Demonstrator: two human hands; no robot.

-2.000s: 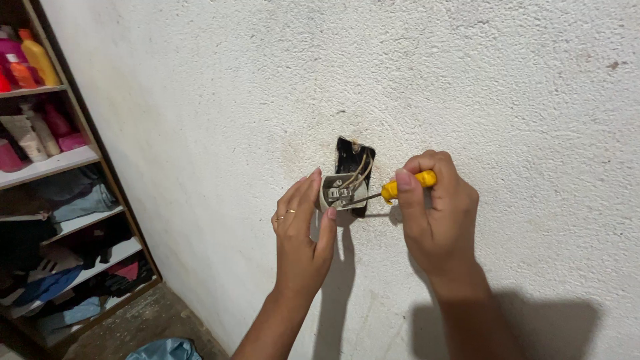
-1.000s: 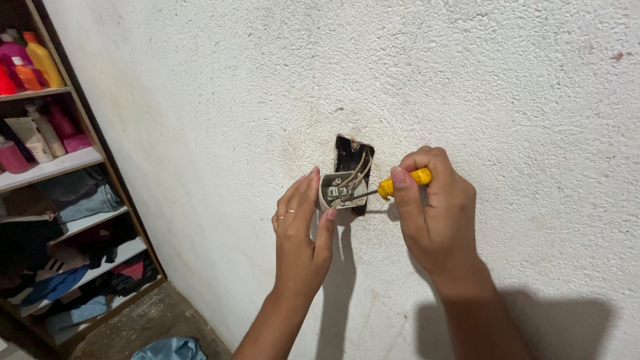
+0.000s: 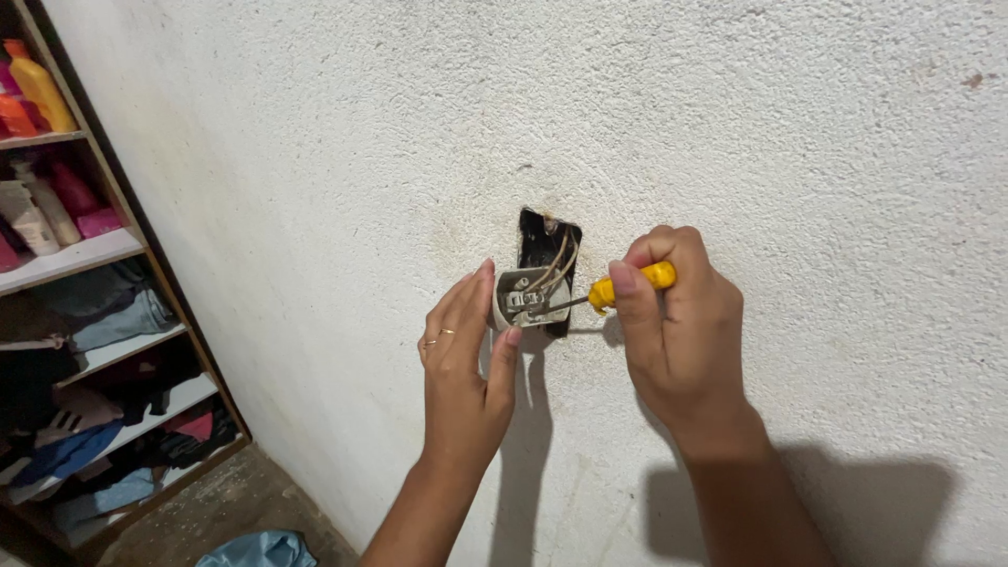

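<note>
My left hand (image 3: 468,354) holds a whitish plastic electrical fitting (image 3: 506,303) by its left side, thumb below and fingers at the edge. Its open back shows metal terminals, and thin wires (image 3: 561,264) run from it up into a black wall box (image 3: 537,236) recessed in the wall. In my right hand (image 3: 685,331) is a screwdriver with a yellow handle (image 3: 630,285), gripped between thumb and fingers. The screwdriver's shaft points left into the fitting; its tip is too small to place exactly among the terminals.
The rough white wall (image 3: 354,197) surrounds the box. Along the left stands a shelf unit (image 3: 169,303) with bottles (image 3: 43,87) above and folded clothes (image 3: 126,319) below. A light blue plastic bag (image 3: 260,550) lies on the floor at the bottom left.
</note>
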